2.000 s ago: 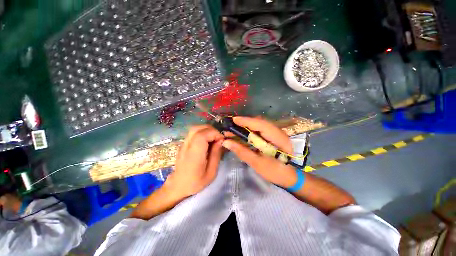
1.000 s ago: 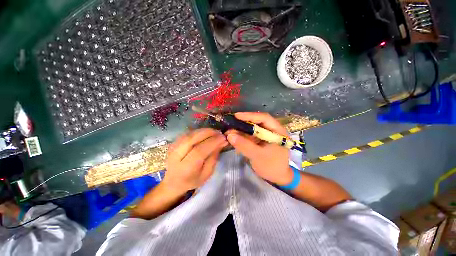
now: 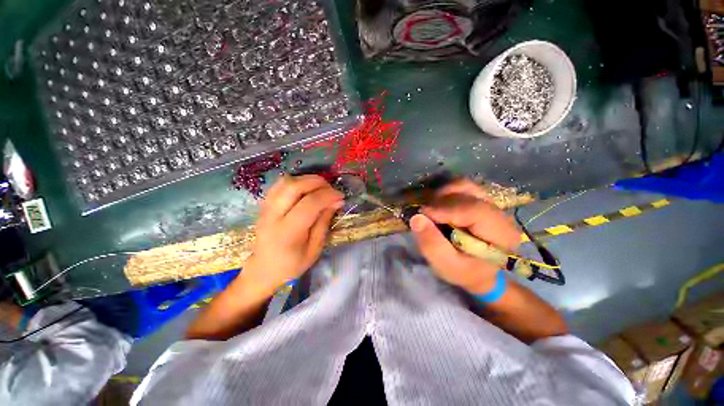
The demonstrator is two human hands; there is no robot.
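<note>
My right hand [image 3: 468,234] grips the soldering iron [image 3: 480,247] by its black and tan handle. Its thin metal tip points up and left towards a grey round fixture [image 3: 349,187] near the bench edge. My left hand [image 3: 294,226] is at the left of the fixture, fingertips pinched together, with a thin pale strand, likely solder wire [image 3: 341,212], showing at them. Any small part at the tip is too small to tell. Red lead wires [image 3: 369,143] lie behind the fixture, with a darker pile [image 3: 258,172] to the left.
A clear blister tray [image 3: 218,156] fills the back left. A fume fan [image 3: 429,32] and a white bowl of silvery scraps [image 3: 565,89] stand behind. A tan strip [image 3: 190,258] runs along the bench edge. Black cords hang at right. Another person's sleeve [image 3: 59,349] shows lower left.
My hands have moved apart. The iron has moved right and down, and the grey round fixture now shows between them. The head view has shifted slightly.
</note>
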